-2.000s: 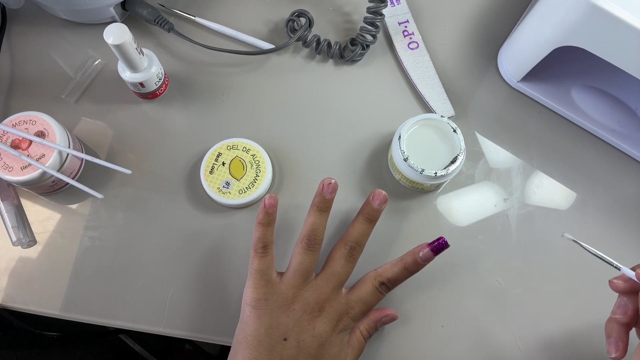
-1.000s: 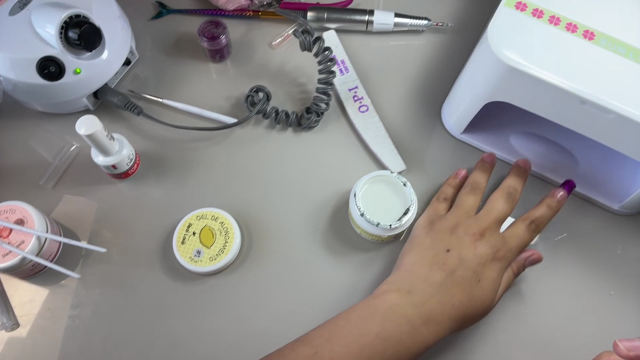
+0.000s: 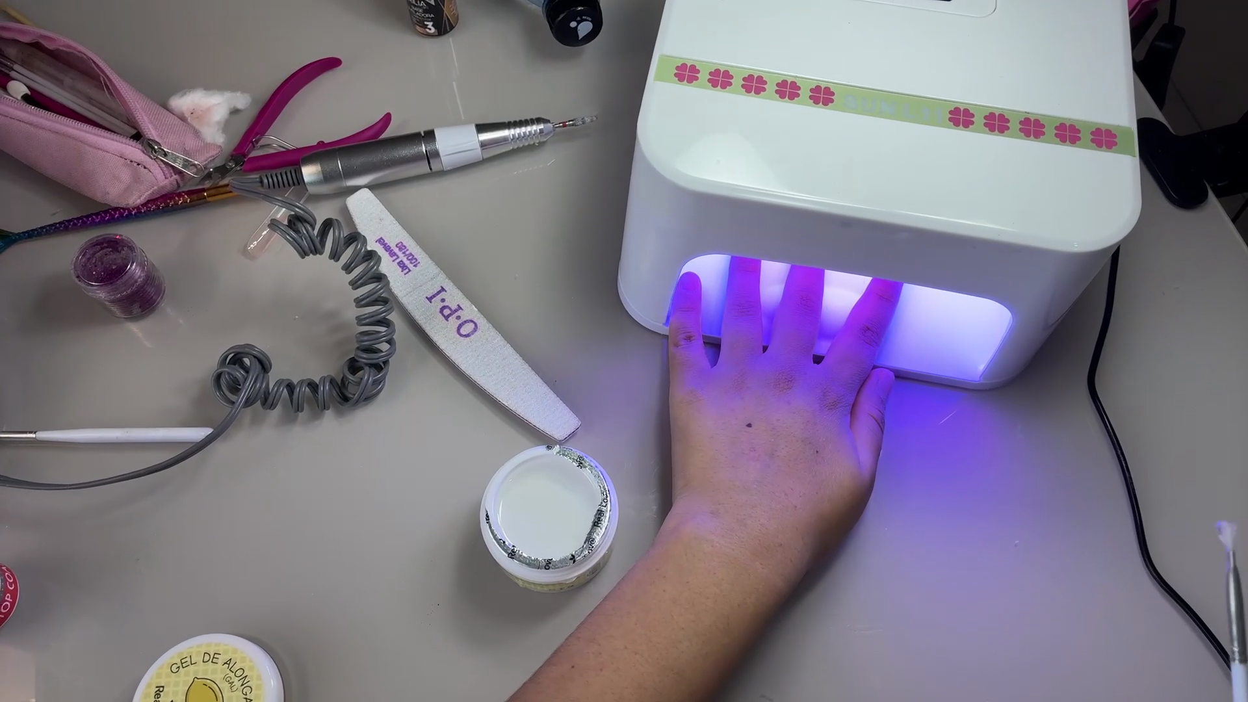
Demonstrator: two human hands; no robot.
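Observation:
My left hand (image 3: 780, 419) lies palm down with its fingertips inside the glowing opening of a white UV nail lamp (image 3: 877, 185); its thumb rests just outside, and it holds nothing. An uncovered jar of white gel (image 3: 550, 507) stands left of my wrist, close to the tip of a nail file (image 3: 468, 322). At the bottom left is the jar's yellow lid (image 3: 210, 673). A thin brush (image 3: 1234, 604) with gel on its tip rises from the lower right edge. My right hand is out of view.
A coiled grey cord (image 3: 366, 322) runs to a nail drill handpiece (image 3: 390, 161). Pink cuticle nippers (image 3: 283, 107), a pink pouch (image 3: 97, 127), a purple glitter jar (image 3: 119, 276) and a white-handled brush (image 3: 127, 435) lie to the left. A black cable (image 3: 1111, 429) trails down the right.
My left hand has moved from beside the yellow lid, past the open jar, into the lamp, which now glows violet. The view has shifted toward the lamp. My right hand has left the view.

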